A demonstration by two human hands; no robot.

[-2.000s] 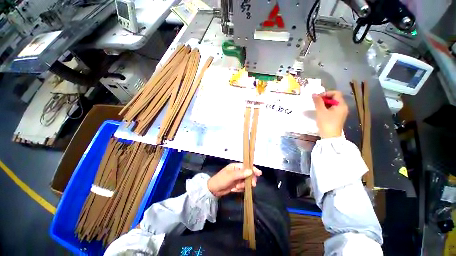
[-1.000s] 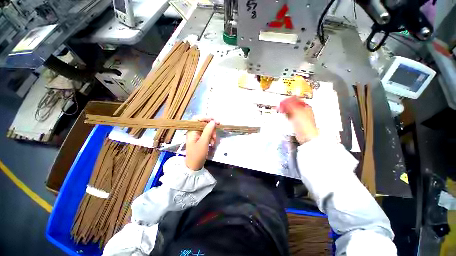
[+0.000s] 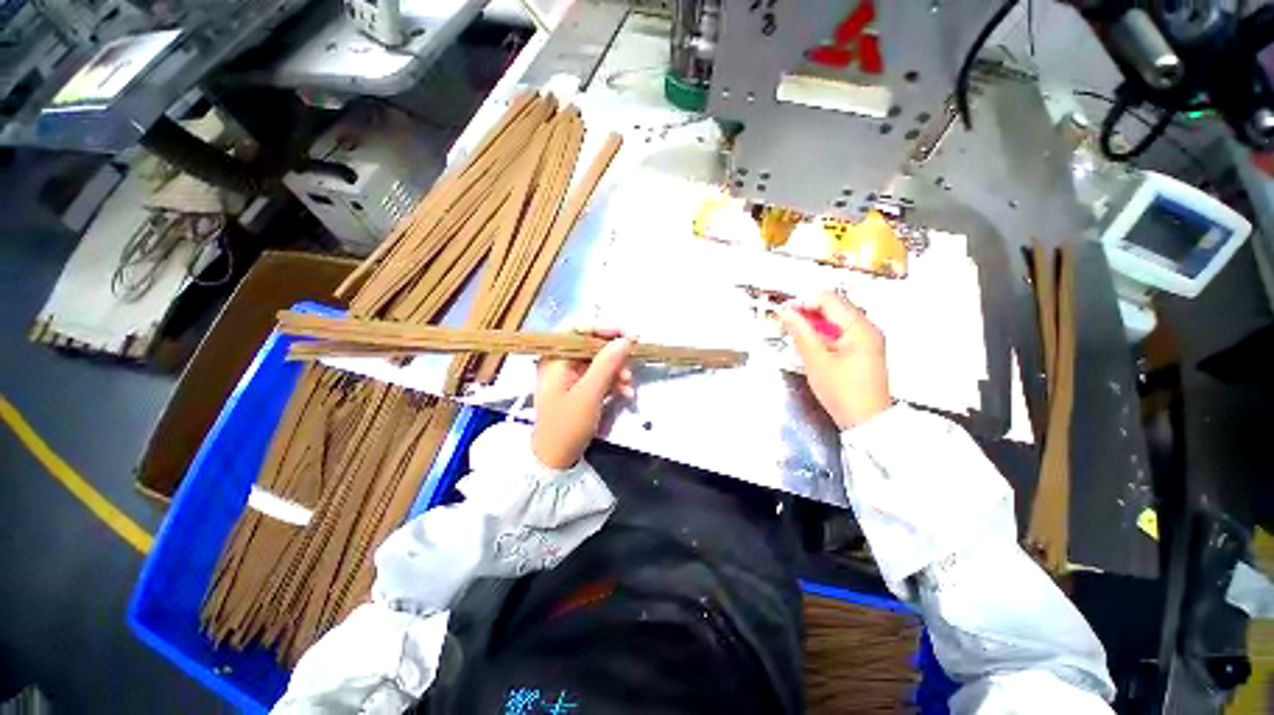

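My left hand (image 3: pixel 576 398) is shut on a pair of brown straps (image 3: pixel 447 340), held sideways over the table's front edge. Their right ends reach over the white template plate (image 3: pixel 657 266). My right hand (image 3: pixel 847 366) holds a small red-pink handled tool (image 3: pixel 822 324) over the plate, right of the strap ends and not touching them. The tool's tip is too small to make out. The yellow-orange clamp pieces (image 3: pixel 873 245) lie behind, under the grey machine head (image 3: pixel 824 140).
A fanned strap pile (image 3: pixel 482 210) lies on the table's left. Straps (image 3: pixel 1051 405) lie at its right edge, near the control panel (image 3: pixel 1176 226). A blue bin (image 3: pixel 175 615) of straps stands lower left beside a cardboard box (image 3: pixel 231 328); more straps (image 3: pixel 859 657) lie below the front edge.
The straps have turned from pointing at the clamp to lying sideways in my left hand. My right hand moved inward from the plate's right side with the red-pink tool. The view has shifted slightly.
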